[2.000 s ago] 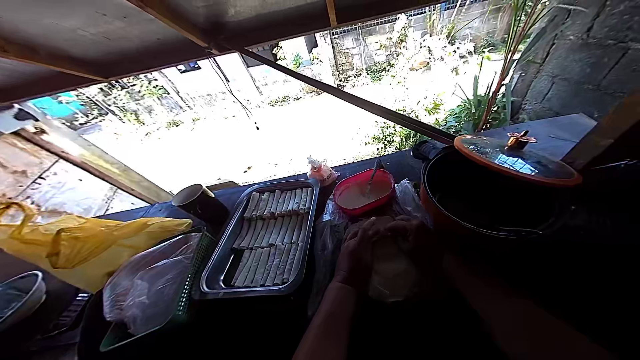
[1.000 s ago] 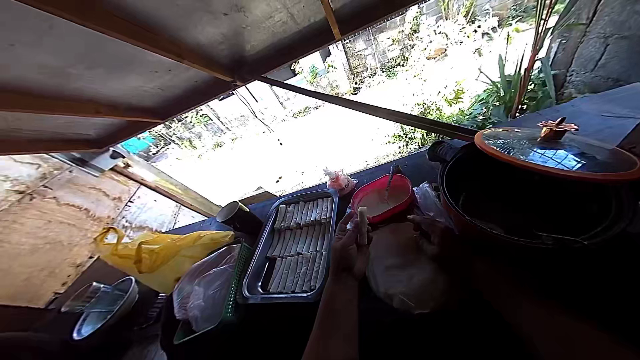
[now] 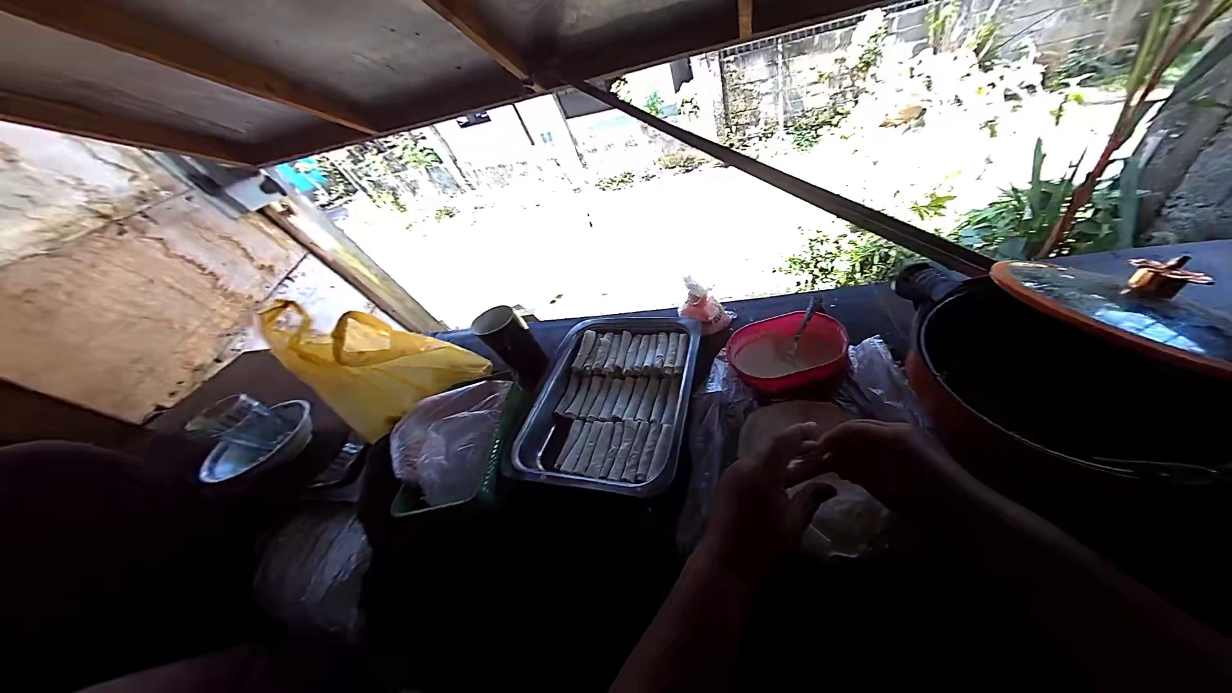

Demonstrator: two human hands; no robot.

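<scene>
My left hand point(image 3: 765, 496) and my right hand point(image 3: 881, 457) are close together above a pale round wrapper sheet point(image 3: 847, 520), in deep shadow. Whether anything is between their fingers is too dark to tell. Just beyond them is a red plastic bowl point(image 3: 835, 371) of pale mixture, with a spoon point(image 3: 805, 325) leaning in it. To the left lies a metal tray point(image 3: 523, 452) holding three rows of thin rolled wrappers point(image 3: 611, 399). A small knotted plastic bag with pink contents point(image 3: 705, 310) stands behind, between tray and bowl.
A large pot point(image 3: 938, 395) with a glass lid point(image 3: 1088, 294) resting tilted on it stands at right. Left of the tray are a dark cup point(image 3: 510, 339), a green basket point(image 3: 496, 462) with a clear plastic bag point(image 3: 448, 438), a yellow plastic bag point(image 3: 385, 371) and a bowl point(image 3: 300, 438).
The left hand held a small pale roll upright beside the red bowl a second ago; now it is nearer the right hand, over the wrapper area. The two hands have come together.
</scene>
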